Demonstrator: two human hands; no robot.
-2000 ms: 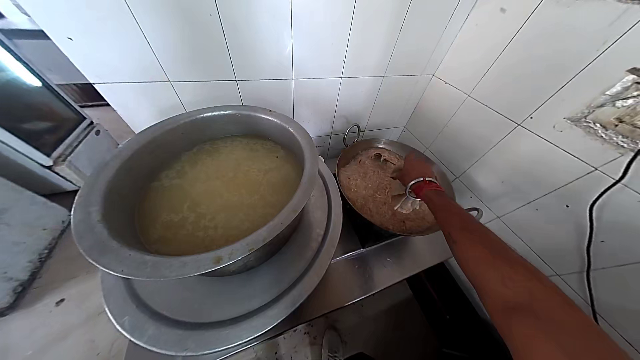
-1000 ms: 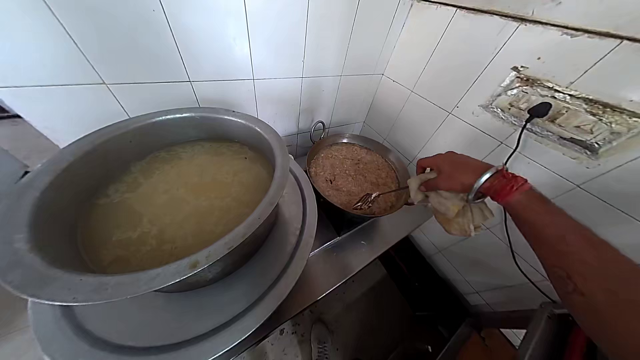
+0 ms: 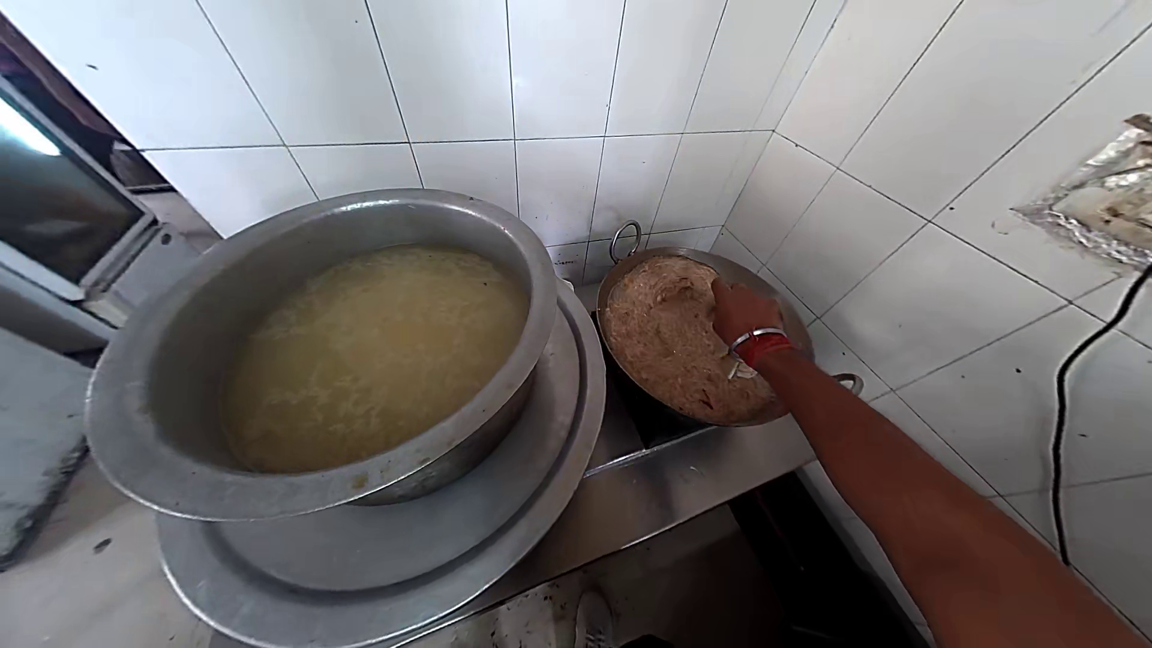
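My right hand [image 3: 749, 317], with a metal bangle and red thread at the wrist, is closed over the right part of a metal kadai [image 3: 792, 315]. The kadai holds a thick brown mixture [image 3: 670, 333]. What the fingers grip is mostly hidden; a bit of pale cloth [image 3: 742, 369] shows beneath the wrist. Left of the kadai stands a large wide-rimmed metal pot [image 3: 540, 297] of yellowish cloudy liquid [image 3: 378, 360]. My left hand is not in view.
Under the big pot lies a broad round metal tray [image 3: 360, 549]. The kadai sits at the back corner of a steel counter [image 3: 666, 486], close to tiled walls [image 3: 576, 81]. A black cable [image 3: 1062, 405] hangs down the right wall. A shoe [image 3: 594, 619] shows on the floor below.
My right hand has moved from beside the kadai's right rim back over the brown mixture. The fork-like metal utensil and most of the cloth seen a second ago are now hidden. The view has shifted.
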